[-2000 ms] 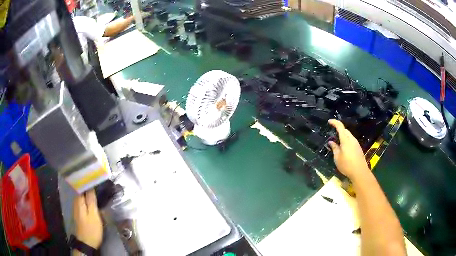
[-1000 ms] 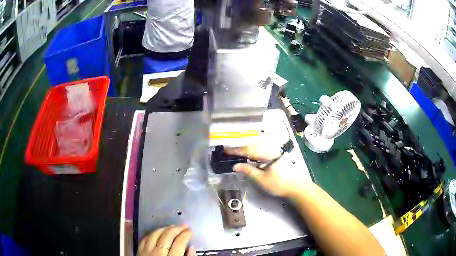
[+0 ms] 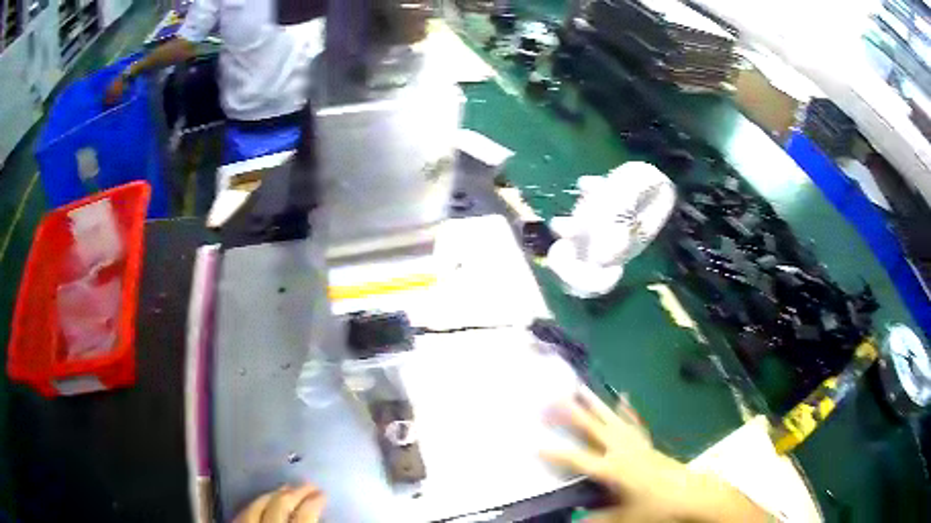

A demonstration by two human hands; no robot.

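Note:
A black power adapter [image 3: 378, 332] sits in the fixture below the silver ultrasonic horn [image 3: 383, 194]. Its thin cord runs right over the white sheet [image 3: 480, 409] to a dark bundle [image 3: 559, 343] at the sheet's right edge. The clamp bar [image 3: 398, 439] with its ring is in front of the fixture. My right hand [image 3: 613, 444] is blurred, fingers spread and empty, over the sheet's right front edge. My left hand [image 3: 283, 505] is at the plate's front edge, cut off by the picture's bottom; what its fingers do is hidden.
A white fan [image 3: 613, 227] stands right of the plate, with a heap of black parts [image 3: 761, 266] beyond it and hazard tape [image 3: 827, 398] beside the heap. A red basket [image 3: 77, 291] and a blue bin [image 3: 102, 138] are at left. A person [image 3: 267, 66] is behind, one hand at the bin.
My right hand has left the adapter and moved right, towards the front edge. The adapter stays in the fixture with its cord laid to the right. The view has shifted to the right.

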